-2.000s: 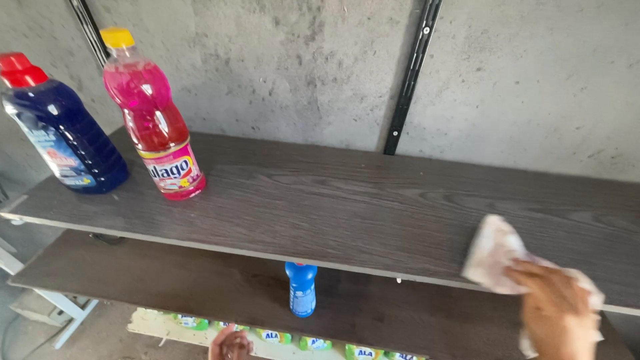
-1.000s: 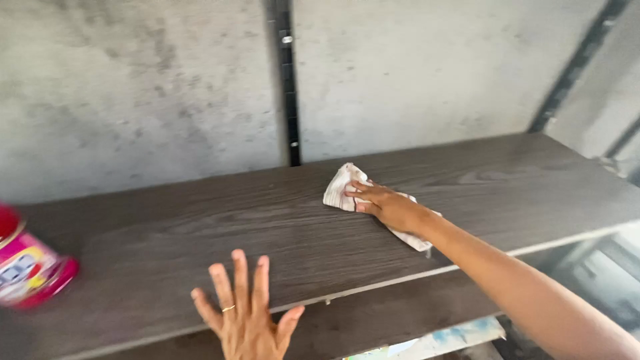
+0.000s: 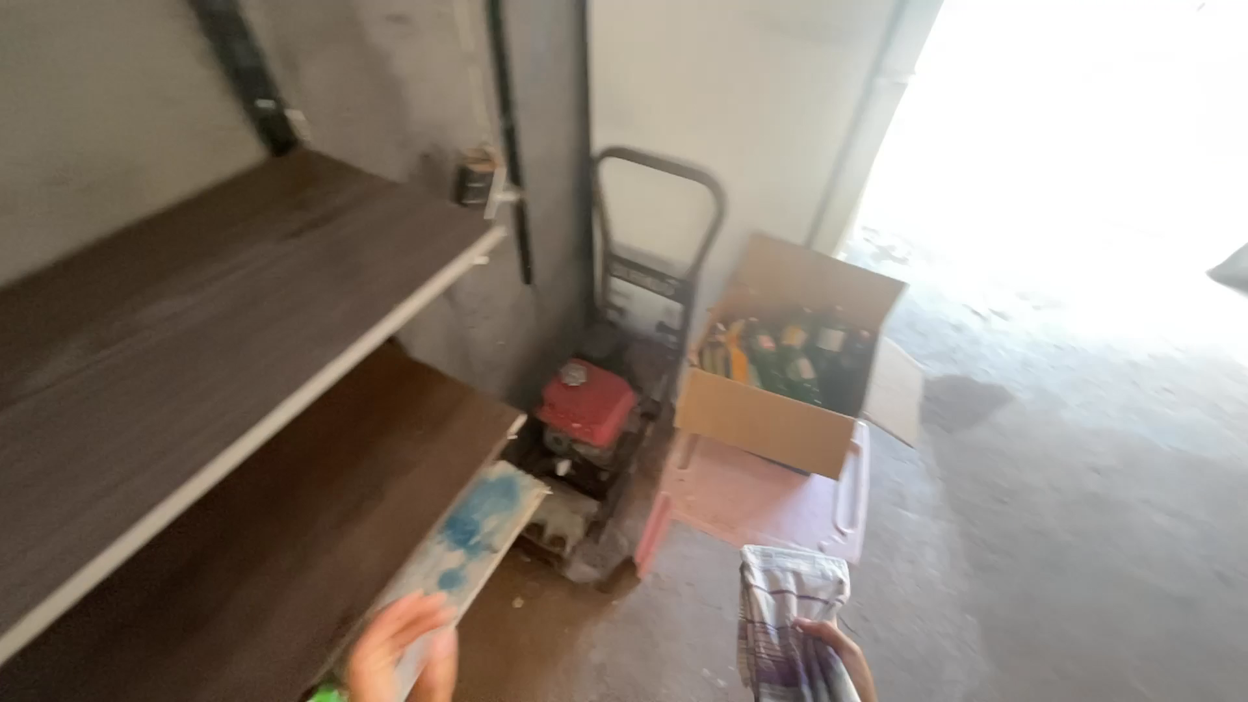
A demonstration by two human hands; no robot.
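My right hand point(image 3: 840, 651) grips a folded striped cloth point(image 3: 792, 609) at the lower right, held over the concrete floor. At the bottom left, my left hand point(image 3: 405, 648) has its fingers apart and holds nothing. It is in front of a pale board with blue paint stains point(image 3: 478, 517), below the shelves; whether it touches the board I cannot tell. The upper dark wood shelf point(image 3: 224, 292) stretches along the left side, with the lower dark shelf point(image 3: 292, 507) beneath it.
Beyond the shelf ends stands a machine with a red tank point(image 3: 588, 400) and a tall black handle point(image 3: 663, 166). An open cardboard box of bottles point(image 3: 765, 424) rests on a pink plastic surface point(image 3: 746, 497). A small box point(image 3: 476, 177) sits at the upper shelf's far corner.
The view has swung far to the right. The cloth was pressed on the upper shelf and is now lifted off it in my right hand.
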